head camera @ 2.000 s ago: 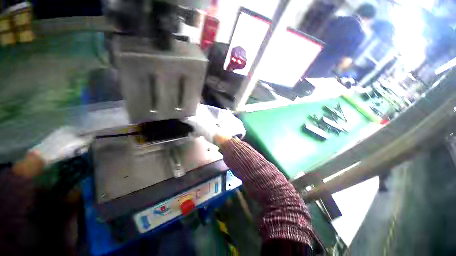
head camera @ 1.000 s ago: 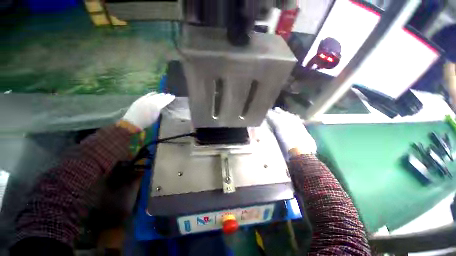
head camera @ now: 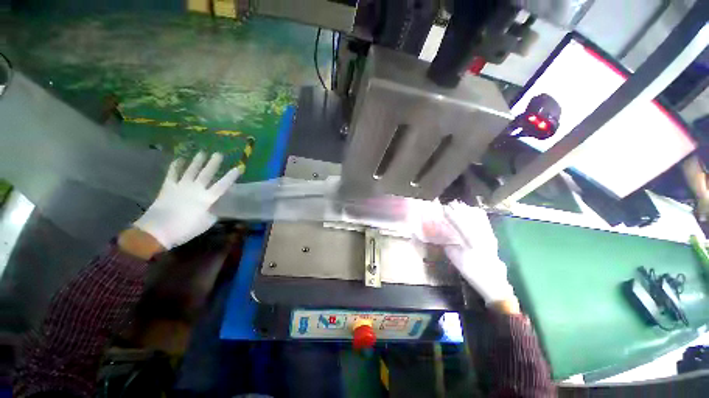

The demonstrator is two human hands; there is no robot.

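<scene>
A translucent whitish film strip (head camera: 268, 200) lies across the metal base plate (head camera: 326, 254), under the grey welding horn (head camera: 424, 128). My left hand (head camera: 185, 204), in a white glove, is at the strip's left part with its fingers spread, left of the plate. My right hand (head camera: 474, 249), also gloved, is at the strip's right part, over the plate's right side. Its fingers are blurred, and I cannot tell if they grip the film. The nest is covered, and no adapter shows on the plate. A slotted clamp bar (head camera: 373, 258) stands in front.
The press front has a control panel (head camera: 311, 322) and a red stop knob (head camera: 363, 336). Black adapters (head camera: 653, 299) with cables lie on the green belt (head camera: 575, 288) at right. A scanner with red lights (head camera: 538, 116), a monitor (head camera: 579, 93) and a slanting frame post (head camera: 591, 128) stand behind.
The adapter seen under the horn no longer shows, nor does its cable on the plate. Film now spans the plate between my hands. My left hand has spread its fingers. The view has shifted.
</scene>
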